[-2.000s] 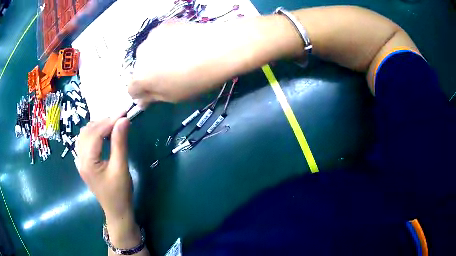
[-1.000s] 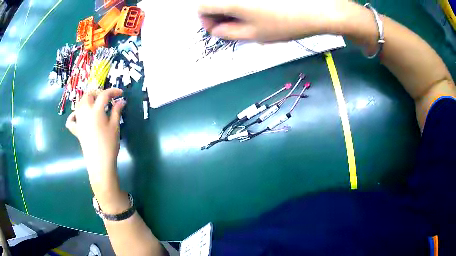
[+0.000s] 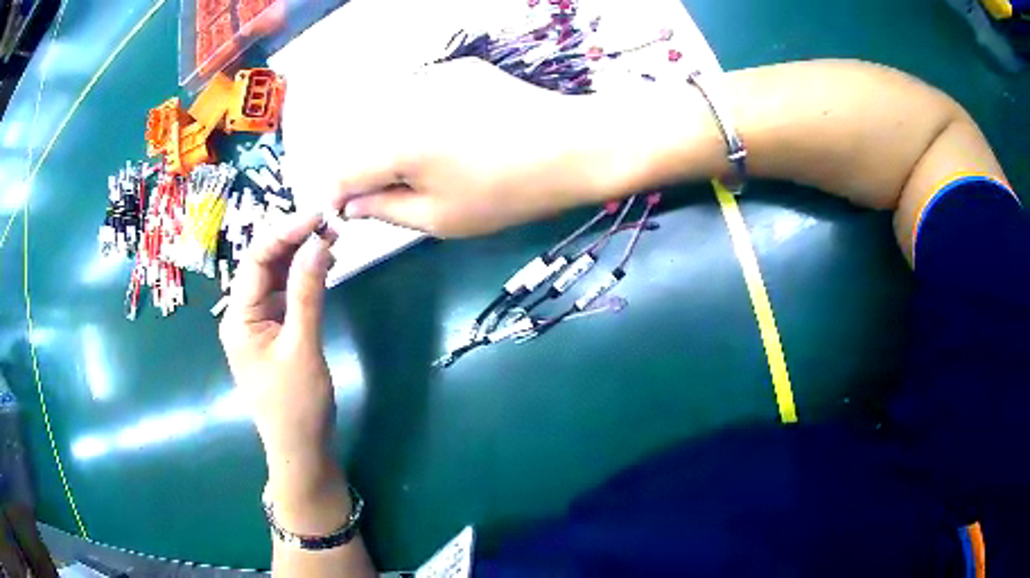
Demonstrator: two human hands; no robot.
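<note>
My left hand (image 3: 288, 305) pinches a tiny dark-and-white piece (image 3: 325, 225) between thumb and forefinger; it looks like a marker sleeve, mostly hidden. My right hand (image 3: 452, 152) meets it there with its fingertips closed, over the white paper sheet (image 3: 322, 96); what it holds is too small to tell. Several leads with white marker sleeves (image 3: 531, 296) lie on the green table below my right forearm. A pile of short leads with pink tips (image 3: 542, 57) lies on the paper behind my right hand. Loose marker sleeves (image 3: 251, 209) lie left of the paper.
Orange connector housings (image 3: 186, 130) sit left of the paper, with a tray of orange housings (image 3: 226, 40) behind. Red leads (image 3: 160, 243), a yellow bunch (image 3: 203, 220) and black-and-white small parts (image 3: 122, 215) lie at the left. Yellow tape (image 3: 757, 299) crosses the green table.
My left hand has come from beside the loose sleeves to the paper's edge. My right hand has moved from above the lead pile down and left to meet it. The camera view has shifted.
</note>
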